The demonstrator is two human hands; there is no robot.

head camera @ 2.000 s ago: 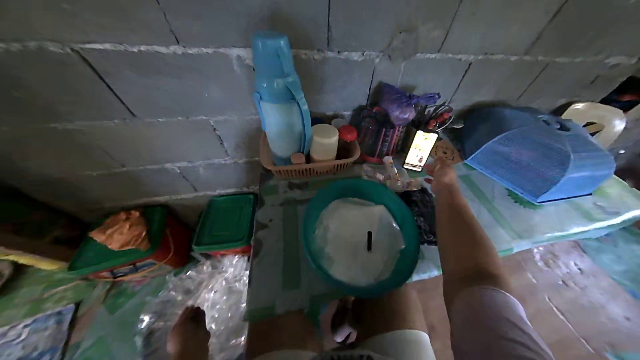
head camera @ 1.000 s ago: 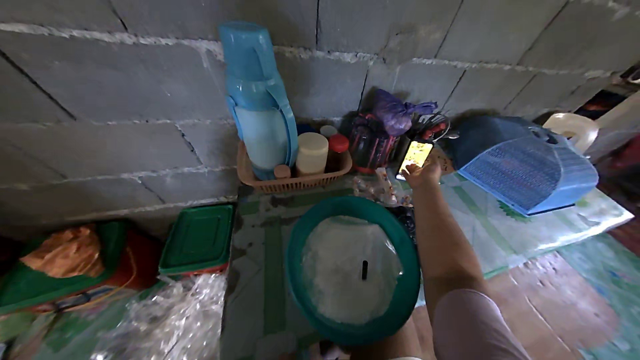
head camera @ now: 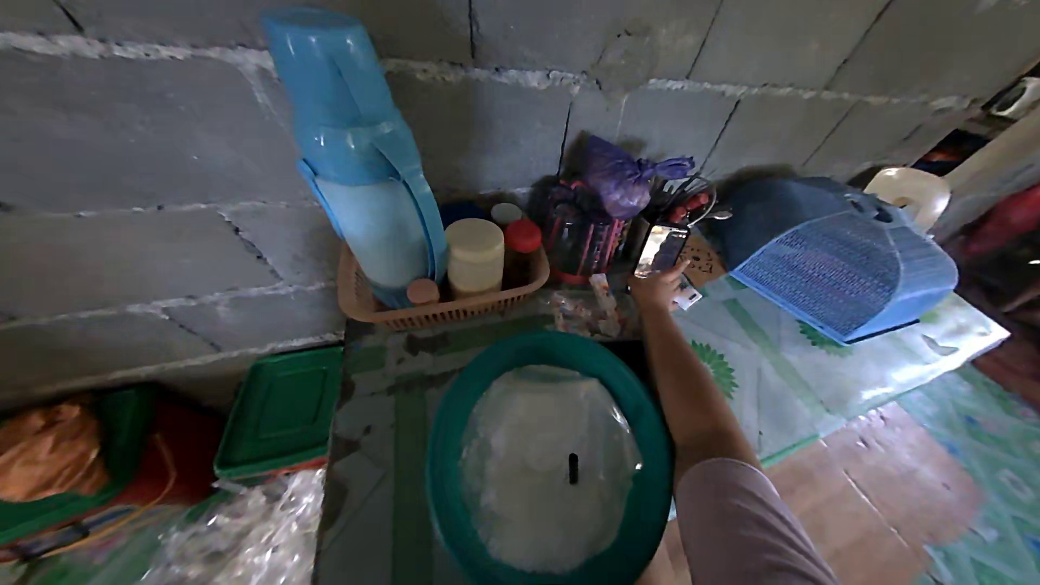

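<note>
My right hand [head camera: 660,284] reaches to the back of the table with its fingers at the lower edge of a lit smartphone [head camera: 662,249], which leans upright by a dark container; whether the hand grips it I cannot tell. My left hand is out of view. Nearer to me stands a green plastic basin [head camera: 445,455] holding a clear plastic bag of white contents [head camera: 536,487], with a small black object [head camera: 574,469] on top. Small plastic packets [head camera: 589,313] lie between the basin and the wall.
A tan basket [head camera: 455,313] holds a blue thermos jug [head camera: 366,187] and lidded jars [head camera: 475,256]. Behind the phone sits a purple plastic bag [head camera: 630,179]. A blue mesh cover [head camera: 845,268] occupies the right side. At left are a green-lidded container [head camera: 284,410] and clear plastic [head camera: 244,528].
The phone's screen picture has changed from mostly yellow and white to a partly dark one. The hand seen at the lower left two seconds ago is no longer in view. The view has moved closer.
</note>
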